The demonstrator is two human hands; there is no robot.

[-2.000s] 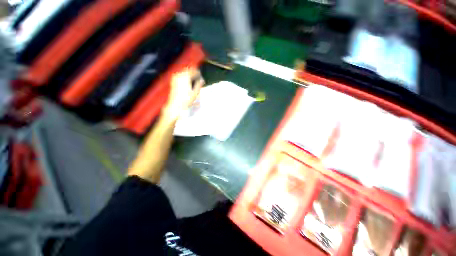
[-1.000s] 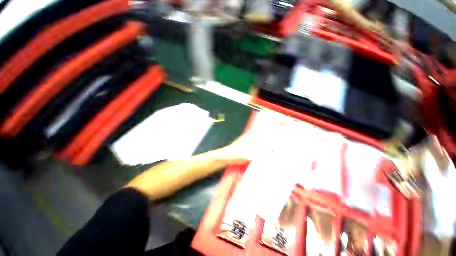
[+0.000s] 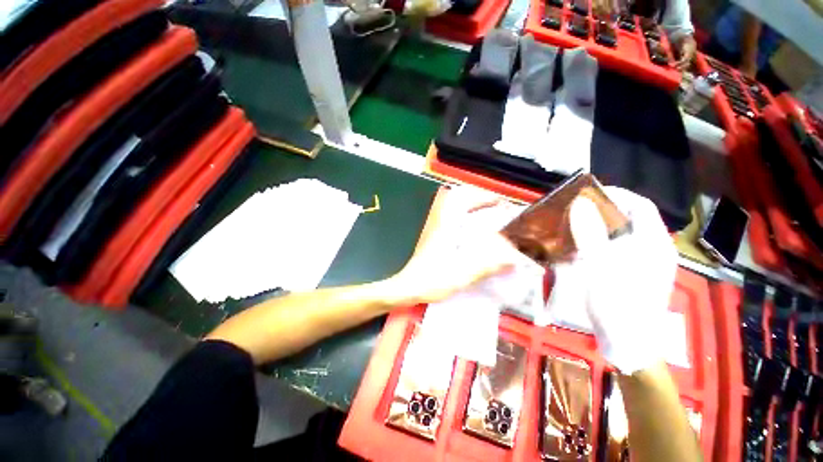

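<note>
My right hand, in a white glove, holds a shiny copper-gold phone or housing tilted above the red tray. My left hand is bare and overexposed. Its fingers hold a white sleeve that hangs over the tray, close to the phone's lower end. Whether the phone's end touches or enters the sleeve cannot be told. Several copper phones with dark camera rings lie in the tray's front pockets. A fanned pile of white sleeves lies on the dark green bench.
Tall stacked red and black trays stand at the left. A black tray with white sleeves lies behind the red one. A dark-screened phone lies at the right, near more stacked trays. Another person's hand shows at the back. A white post stands at the bench's back edge.
My left hand has come from the sleeve pile to over the red tray. My gloved right hand, with a phone in it, now shows clearly. The view has turned right.
</note>
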